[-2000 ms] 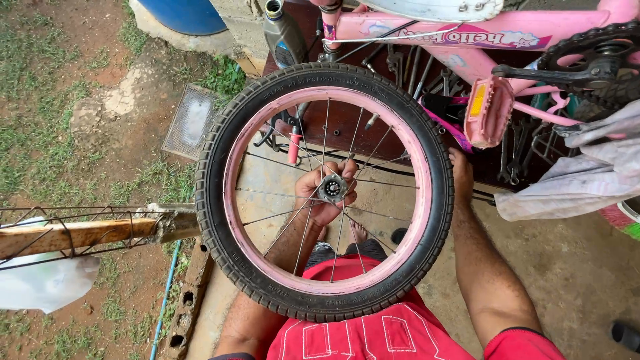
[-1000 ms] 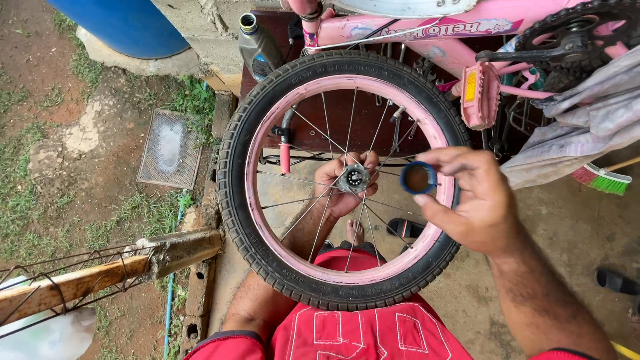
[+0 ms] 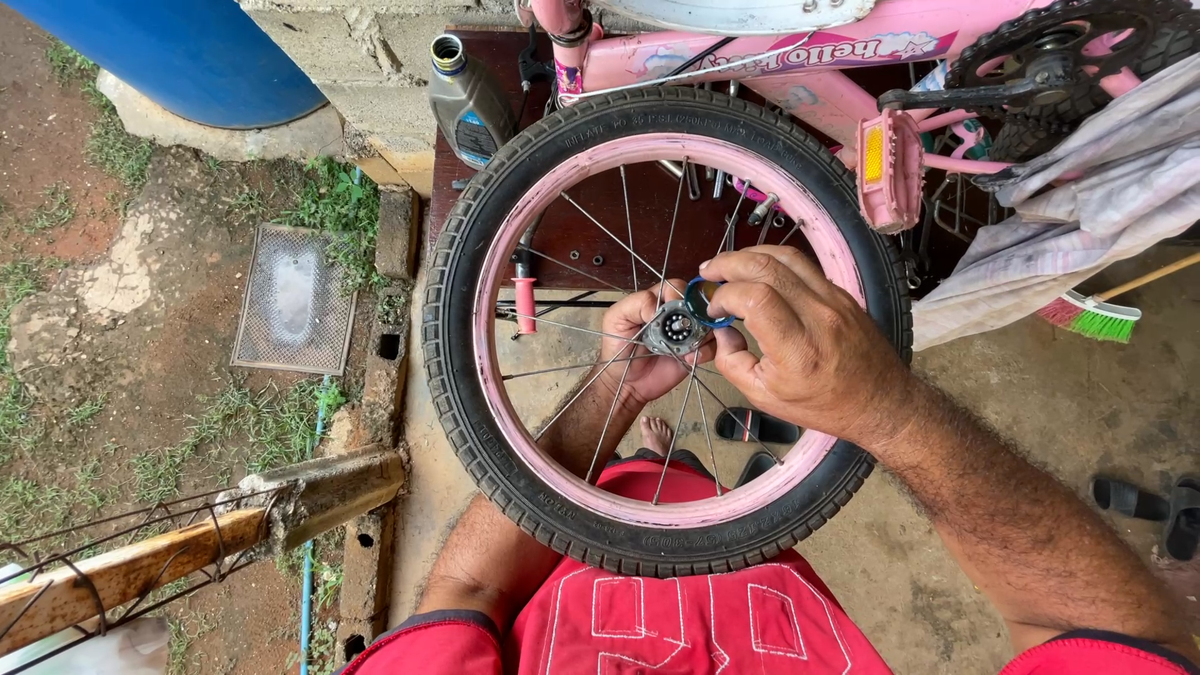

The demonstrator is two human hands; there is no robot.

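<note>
A bicycle wheel with a pink rim (image 3: 825, 234) and a black tire (image 3: 469, 394) lies across the middle of the view. Behind the spokes, my left hand (image 3: 637, 347) grips the wheel hub (image 3: 677, 328), where bearing balls show around the axle. Above the wheel, my right hand (image 3: 797, 337) holds a small round blue container (image 3: 703, 302) by its edge, tilted, right beside the hub. Its inside looks brownish. Parts of my left fingers are hidden by the hub and spokes.
A pink bicycle frame (image 3: 731, 56) with a pedal (image 3: 888, 169) lies along the top. An oil bottle (image 3: 472, 103) stands on the dark red table (image 3: 581, 225), with tools and small nuts. A cloth (image 3: 1059, 197) hangs at right. Sandals (image 3: 1130, 497) and a broom (image 3: 1092, 314) are on the floor.
My right hand first appears low beyond the wheel's right side, then holds the blue container over the rim, and now has brought it left to the hub. My left hand stays at the hub.
</note>
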